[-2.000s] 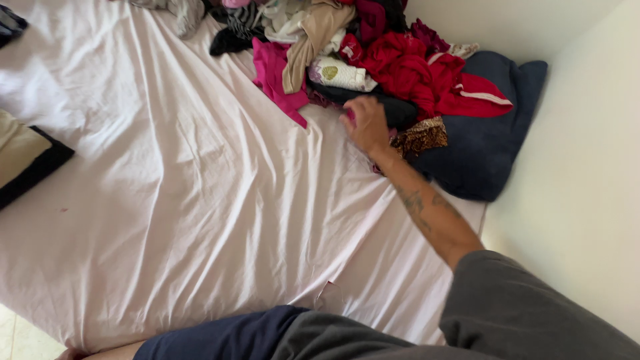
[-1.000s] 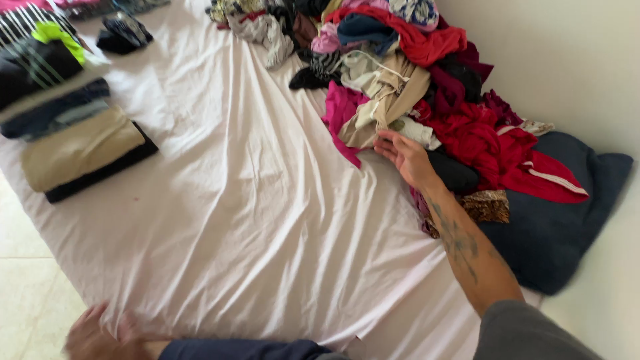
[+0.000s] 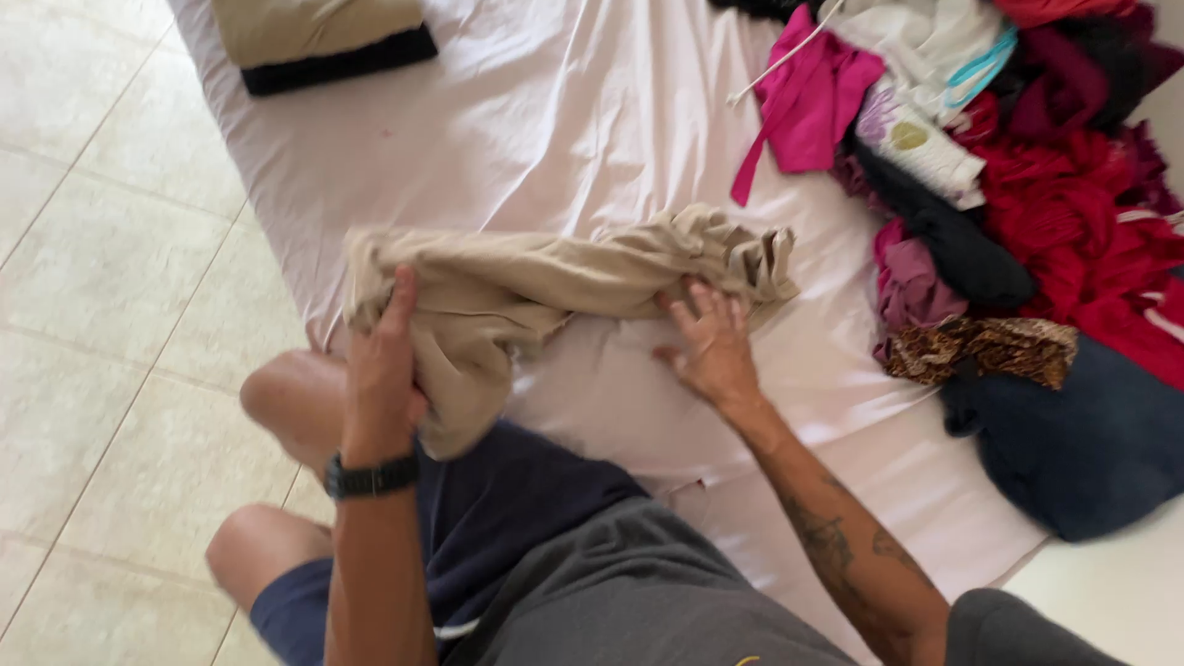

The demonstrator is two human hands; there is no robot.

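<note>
A beige cloth garment [image 3: 555,273], probably shorts or trousers, lies crumpled across the pale pink sheet in front of me. My left hand [image 3: 384,356], below a black wristwatch, grips its left end with the thumb on top. One part of the garment hangs down beside that hand toward my lap. My right hand [image 3: 708,342] has its fingers spread, with the fingertips at the lower edge of the garment's bunched right end; whether they press on it I cannot tell.
A heap of clothes lies at the right, with a magenta garment [image 3: 814,92], red cloth [image 3: 1064,222], a leopard-print piece [image 3: 990,347] and a dark blue item [image 3: 1082,444]. Folded beige cloth [image 3: 314,28] rests on black cloth [image 3: 342,63] at the upper left. Floor tiles [image 3: 102,277] border the bed.
The beige garment has come from the heap, where my right hand was at it a second ago, to in front of me. My left hand now holds its left end. The view has shifted.
</note>
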